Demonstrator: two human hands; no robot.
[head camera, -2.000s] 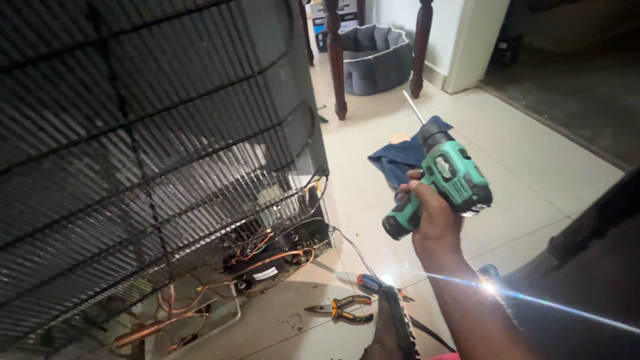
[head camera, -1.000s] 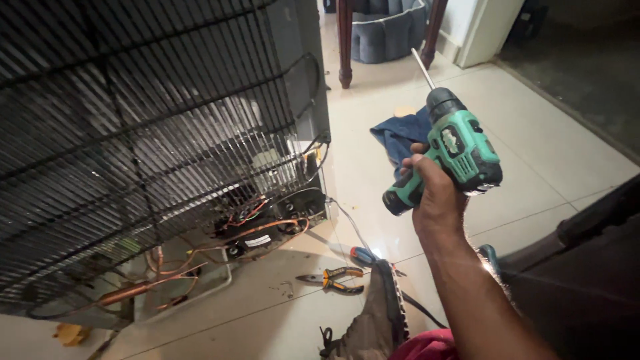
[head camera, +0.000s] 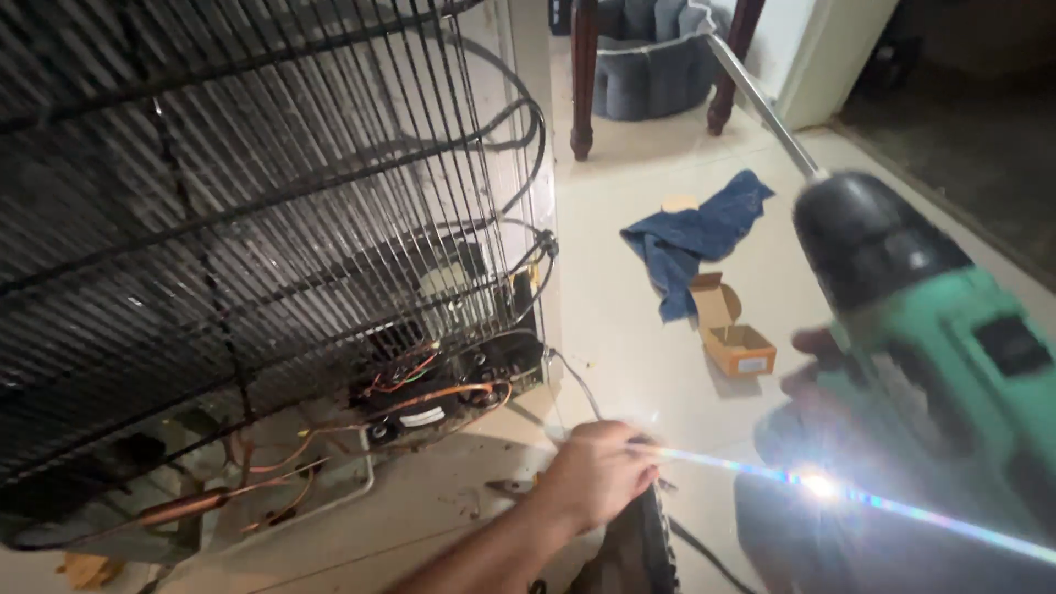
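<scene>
A green and black cordless drill (head camera: 932, 330) with a long metal bit looms large and blurred at the right. My right hand (head camera: 813, 371) is shut on its grip, mostly hidden and hazed by glare. Low in the middle, my left hand (head camera: 602, 474) is over the floor beside a dark shoe (head camera: 631, 549), fingers curled; whether it holds something is unclear. Pliers (head camera: 507, 487) show partly behind the left forearm. The back of a refrigerator fills the left, with its black condenser grille (head camera: 247, 190), the compressor (head camera: 421, 404), loose wires and a copper filter drier (head camera: 186, 505).
On the tiled floor lie a blue cloth (head camera: 701, 231) and an open small cardboard box (head camera: 738, 351). Dark wooden furniture legs (head camera: 582, 82) and a grey fabric pet bed (head camera: 652, 78) stand behind. A grey cable (head camera: 582, 384) runs from the refrigerator's base across the floor.
My left hand has come into view, low by the shoe. The drill has moved right and nearer to the camera. The cardboard box now shows beside the cloth.
</scene>
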